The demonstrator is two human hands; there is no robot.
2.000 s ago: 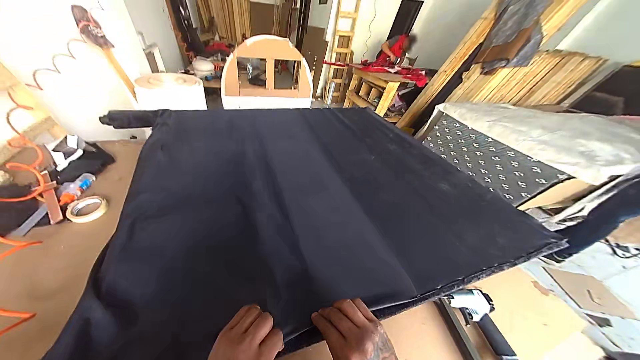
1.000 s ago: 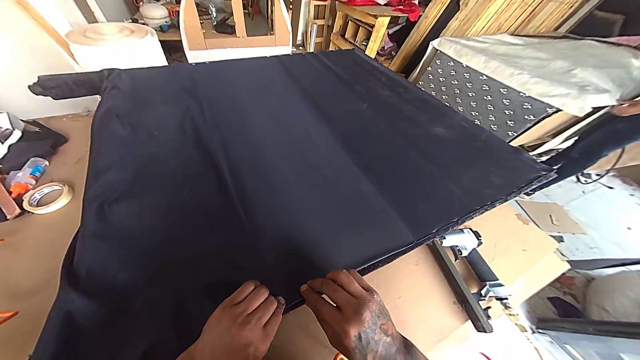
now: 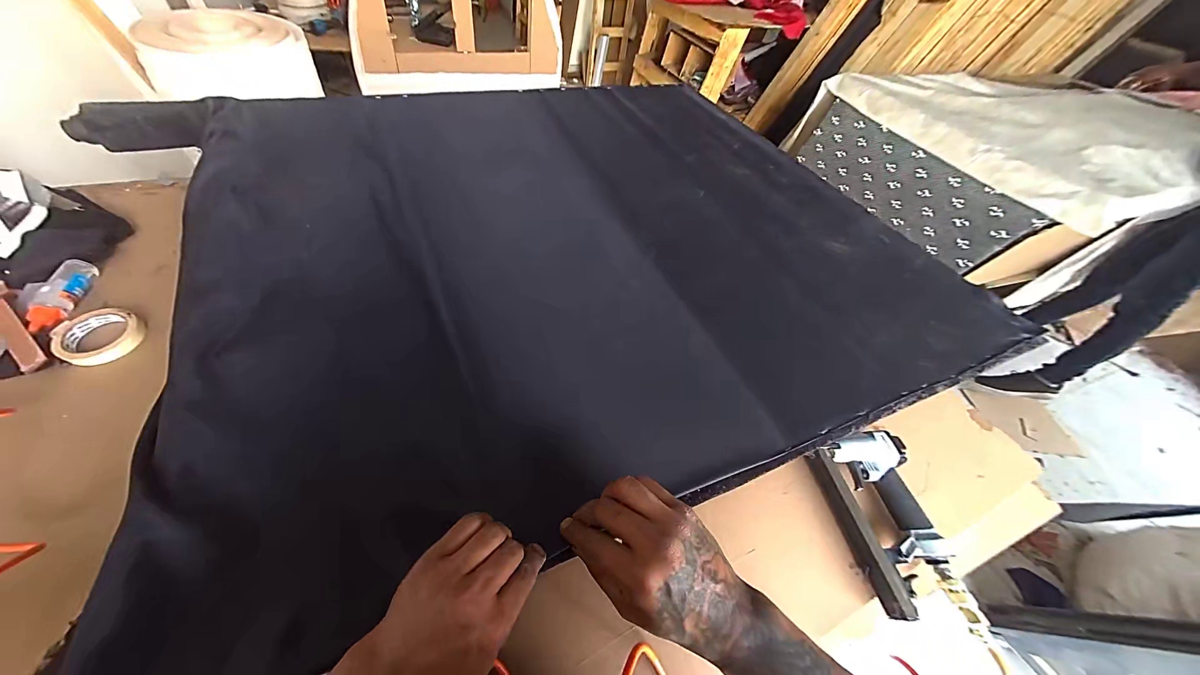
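Dark fabric (image 3: 525, 300) lies over a large flat panel on the work table, with faint creases running across it. At the panel's near edge, my left hand (image 3: 459, 591) grips the fabric with bent fingers. Just to its right, my right hand (image 3: 647, 553) pinches the same edge, thumb and fingers on the cloth. A pneumatic staple gun (image 3: 872, 459) lies right of my hands, beside the panel's edge. The fabric hangs loose past the panel on the left, and a bunched end (image 3: 136, 127) sticks out at the far left corner.
On the left lie a roll of masking tape (image 3: 97, 337) and a plastic bottle (image 3: 66, 292). A white roll (image 3: 220, 56) stands behind the panel. A cloth-covered piece (image 3: 1022, 141) stands at the right, near a person's legs (image 3: 1125, 291). An orange hose (image 3: 642, 656) shows below my hands.
The view has tilted down and shifted. Both my hands stay at the near edge of the fabric. The person's legs at the right now show more fully.
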